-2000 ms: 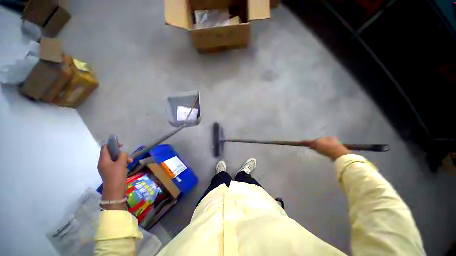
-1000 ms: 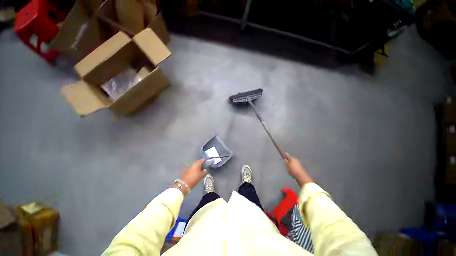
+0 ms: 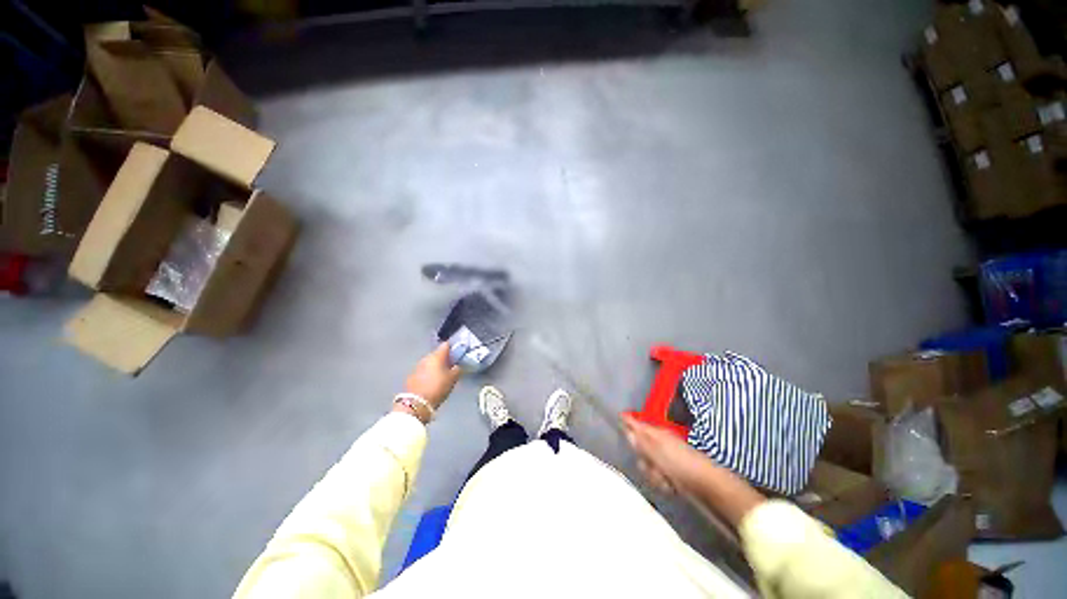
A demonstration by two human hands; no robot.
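My left hand [image 3: 433, 377] is closed on the handle of the grey dustpan [image 3: 477, 322], which is on or near the floor in front of my shoes, with a pale piece like paper in it. My right hand [image 3: 661, 456] holds the long broom handle [image 3: 579, 392], which slants down to the left and is blurred. The dark bristle head of the broom [image 3: 466, 276] is blurred too, just beyond the far edge of the dustpan. Whether it touches the dustpan or floor I cannot tell.
A large open carton [image 3: 252, 263] with clear wrap stands at left, beside more cardboard [image 3: 140, 76]. A red stool [image 3: 667, 386] with striped cloth [image 3: 755, 421] is close on my right. Cartons [image 3: 1000, 421] and a blue crate [image 3: 1024, 290] lie far right. Stacked boxes [image 3: 995, 105] stand upper right.
The view has turned right, bringing the striped stool and right-hand cartons into view. The broom head has come back to the dustpan, and my right hand is nearer my body.
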